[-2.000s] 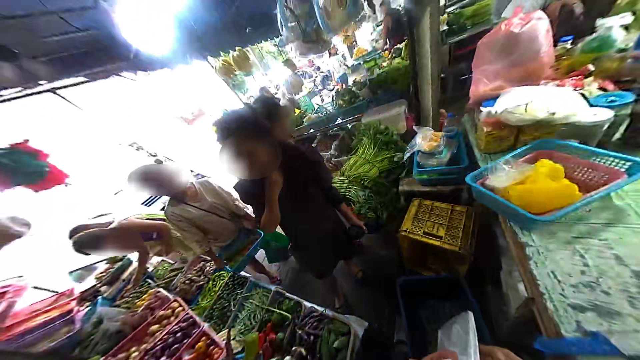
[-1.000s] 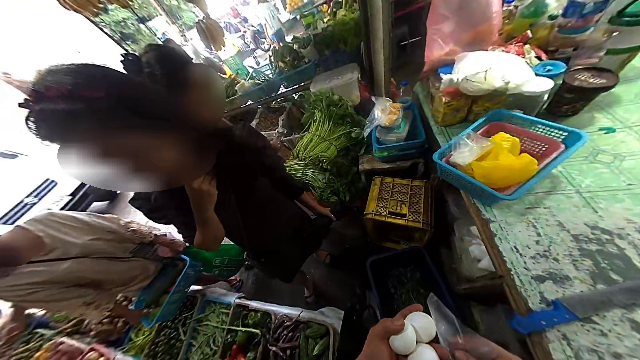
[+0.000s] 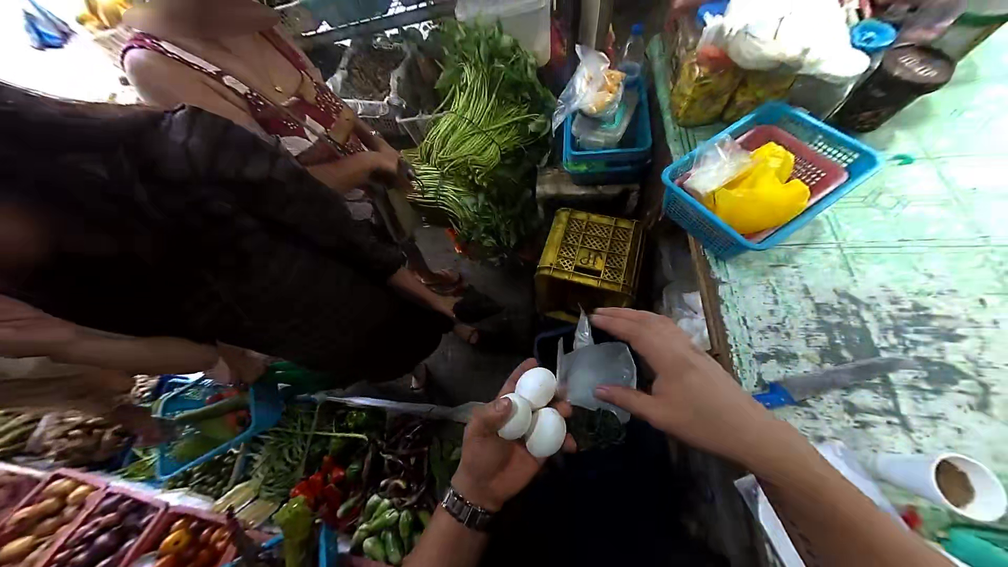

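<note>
Three white eggs (image 3: 535, 411) rest in my left hand (image 3: 500, 453), palm up at the lower middle, with a metal watch on the wrist. Just right of it, my right hand (image 3: 669, 378) holds a clear plastic bag (image 3: 600, 374) between thumb and fingers. The bag's edge lies close beside the eggs; whether it touches them I cannot tell. Both hands are above a dark bin (image 3: 551, 339), partly hidden by them.
Right: a worn green table (image 3: 906, 291) bears a blue basket (image 3: 858, 169) with a yellow bag, and a blue-handled knife (image 3: 827, 379). A yellow crate (image 3: 594, 252) stands ahead near long beans (image 3: 480, 118). Left are people in dark (image 3: 236, 252) and patterned clothes, and vegetable trays (image 3: 102, 504).
My hands have come fully into view. The eggs, first visible one second ago, are still in my left hand. The patterned-top person now shows behind the dark-clothed one. The view has turned down.
</note>
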